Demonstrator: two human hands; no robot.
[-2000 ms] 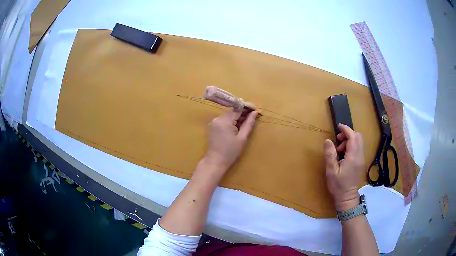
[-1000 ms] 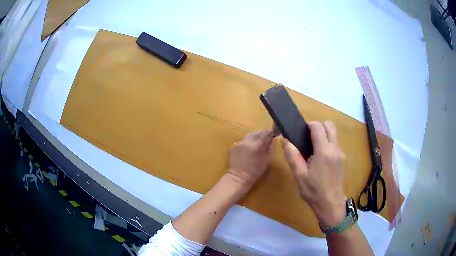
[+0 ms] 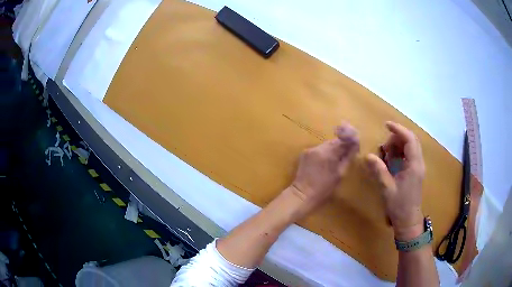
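The tan card pattern piece (image 3: 208, 89) lies slanting on white cloth, thin dart lines near its middle. My left hand (image 3: 323, 168) is blurred, closed low over the card around what looks like the pinkish awl handle (image 3: 347, 135); the spike is not visible. My right hand (image 3: 405, 179) is just right of it, thumb and fingers apart. A dark weight, mostly hidden, shows in small parts between and below the right fingers (image 3: 396, 166). Another black weight (image 3: 247, 32) lies on the card's far edge.
Black shears (image 3: 461, 216) and a clear pink-gridded ruler (image 3: 471, 134) lie at the right, partly over another brown piece (image 3: 475, 224). White sheeting (image 3: 387, 50) covers the table beyond. The grey table edge (image 3: 129, 174) runs along the near left. Scraps and a pale bin (image 3: 126, 274) are below.
The view has shifted, so the table's things sit differently in the picture. The right hand raised the weight off the card and has lowered it; its fingers now spread. The left hand has moved along the dart.
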